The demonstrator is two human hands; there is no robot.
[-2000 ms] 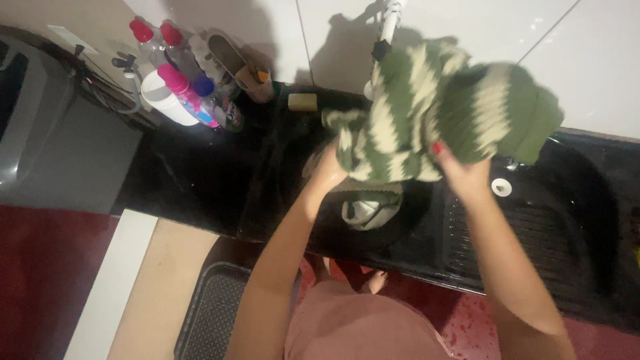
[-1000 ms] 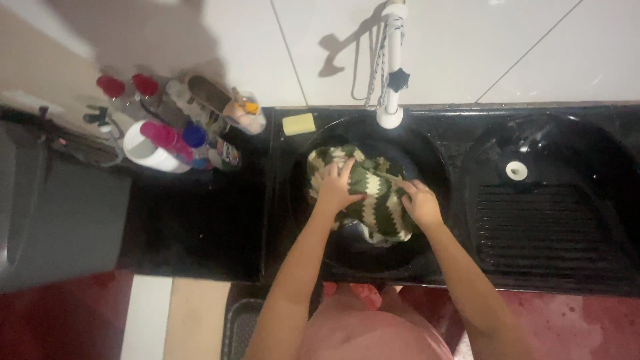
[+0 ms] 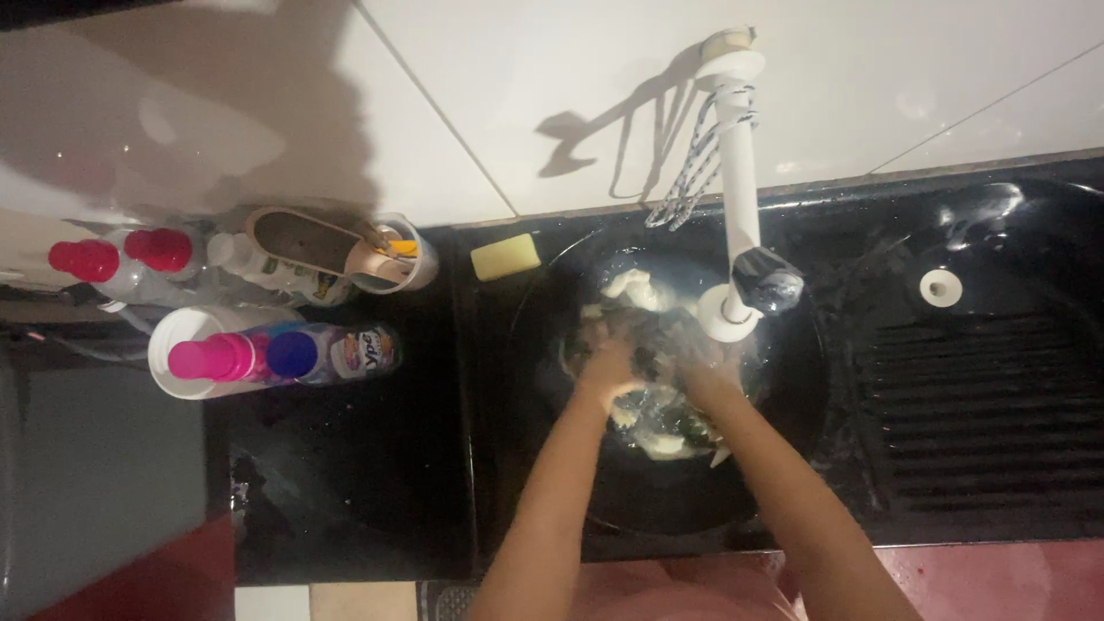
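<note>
A green and cream patterned cloth [image 3: 662,442] lies wet and mostly submerged in the round black sink basin [image 3: 552,440]. Both hands are down in the water on it, their fingers blurred and hidden. My left hand [image 3: 608,358] is at the left part of the cloth, and my right hand [image 3: 709,366] presses in at the right, just below the mouth of the white faucet [image 3: 739,172]. Whether either hand grips the fabric cannot be told.
A yellow bar of soap [image 3: 505,257] sits on the ledge behind the basin. Bottles, a white tub [image 3: 185,352] and a plastic cup with brushes [image 3: 423,259] stand at left. To the right is a ribbed washboard [image 3: 983,405] beside a white drain plug [image 3: 940,287].
Two seconds ago both hands held the cloth up above the sink; a second ago it lay bunched in the basin under them. Now hands and cloth are down in the water.
</note>
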